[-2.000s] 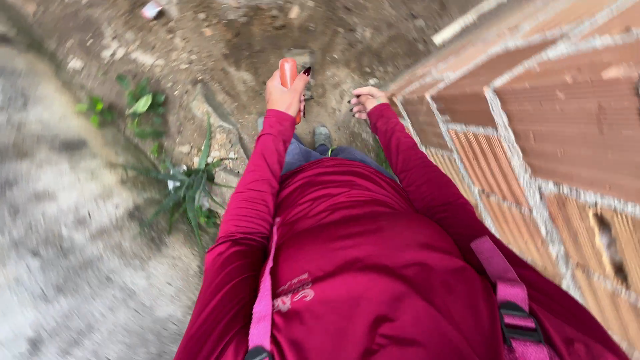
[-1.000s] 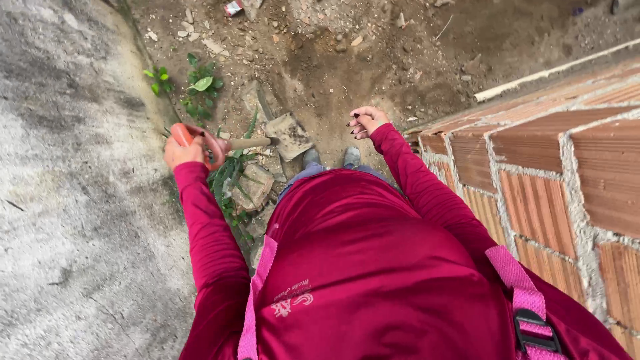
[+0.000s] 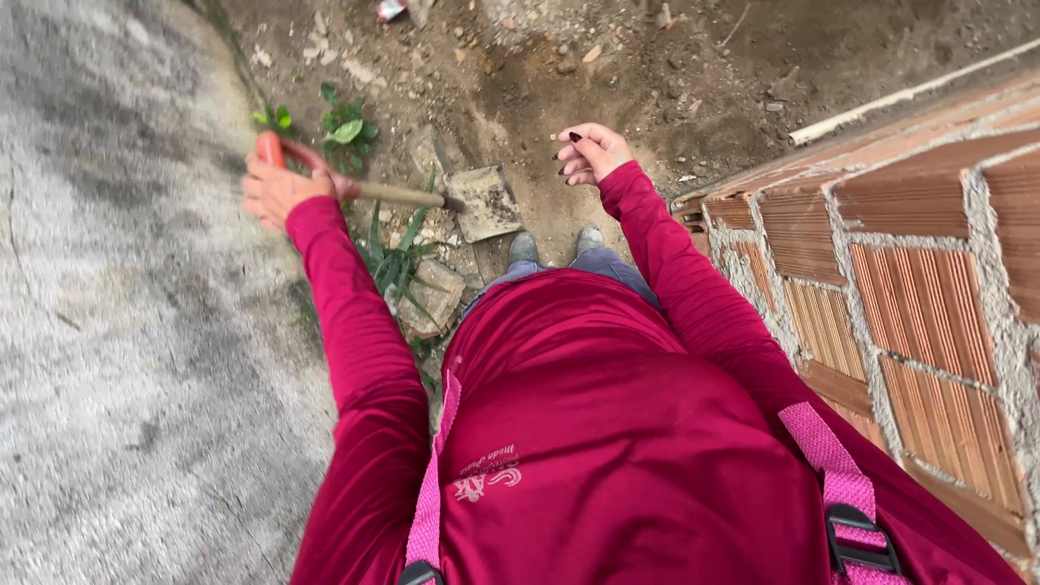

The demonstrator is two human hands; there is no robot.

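My left hand (image 3: 284,188) grips the orange D-shaped handle of a shovel (image 3: 398,194) beside the grey wall. Its wooden shaft runs right to a flat, dirt-stained metal blade (image 3: 487,203), low near my boots. My right hand (image 3: 595,154) holds nothing; its fingers are loosely bent and partly spread in the air, right of the blade and above the soil.
A rough grey concrete wall (image 3: 146,325) lies on the left, a hollow-brick wall (image 3: 918,301) with mortar joints on the right. Between them are bare soil (image 3: 552,97), a spiky green plant (image 3: 394,260), stone chunks (image 3: 435,301) and a pale strip (image 3: 910,93).
Two seconds ago my left hand held the orange handle nearer my body's middle; it has moved left, toward the concrete. The shaft and blade, not clearly visible then, now show. My right hand stays empty.
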